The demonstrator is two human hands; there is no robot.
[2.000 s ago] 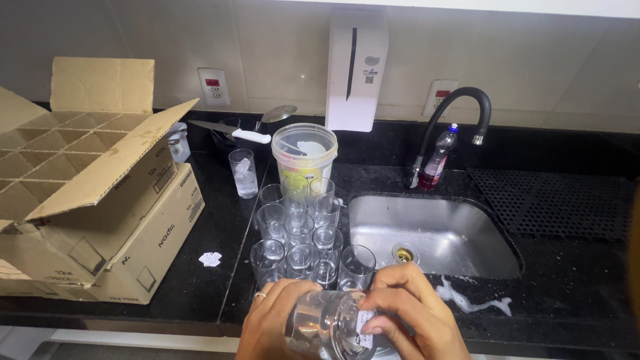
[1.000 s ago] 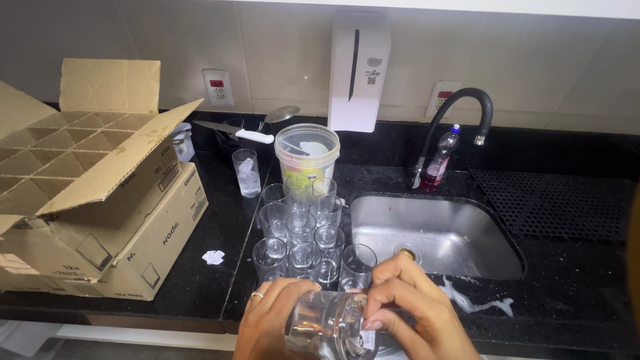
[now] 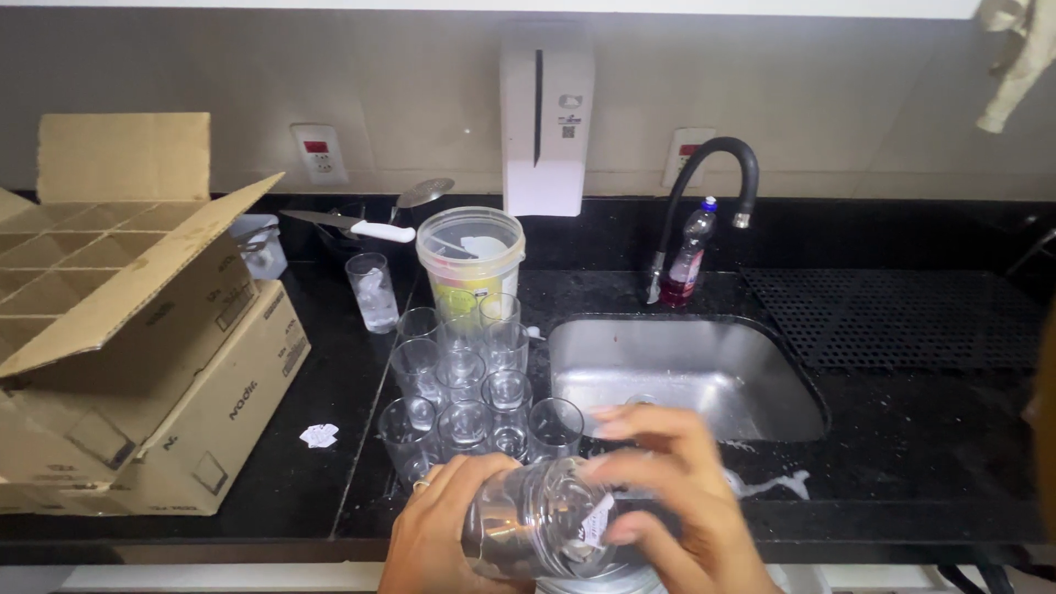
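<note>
My left hand point(image 3: 450, 528), with a ring on one finger, grips a clear drinking glass point(image 3: 516, 520) lying on its side, its thick base turned to the right. A white printed label point(image 3: 596, 521) clings to that base, partly lifted. My right hand point(image 3: 681, 495) is beside the base, blurred, fingers apart, the thumb near the label's edge. Behind my hands, several empty clear glasses point(image 3: 466, 425) stand grouped on the black counter. A crumpled white label point(image 3: 319, 436) lies on the counter to the left.
Open divided cardboard box point(image 3: 157, 313) on another box point(image 3: 223, 412), left. A plastic bucket point(image 3: 470, 264), a glass holding crumpled white bits point(image 3: 375, 301) and a white-handled knife point(image 3: 384, 231) stand or lie behind. Steel sink point(image 3: 685, 371), black faucet point(image 3: 726, 144), soap bottle point(image 3: 685, 260) and black perforated mat point(image 3: 874, 318) are right.
The fingers of my right hand have spread and come away from the glass's base, where they were pinching at the label. My left hand still holds the glass.
</note>
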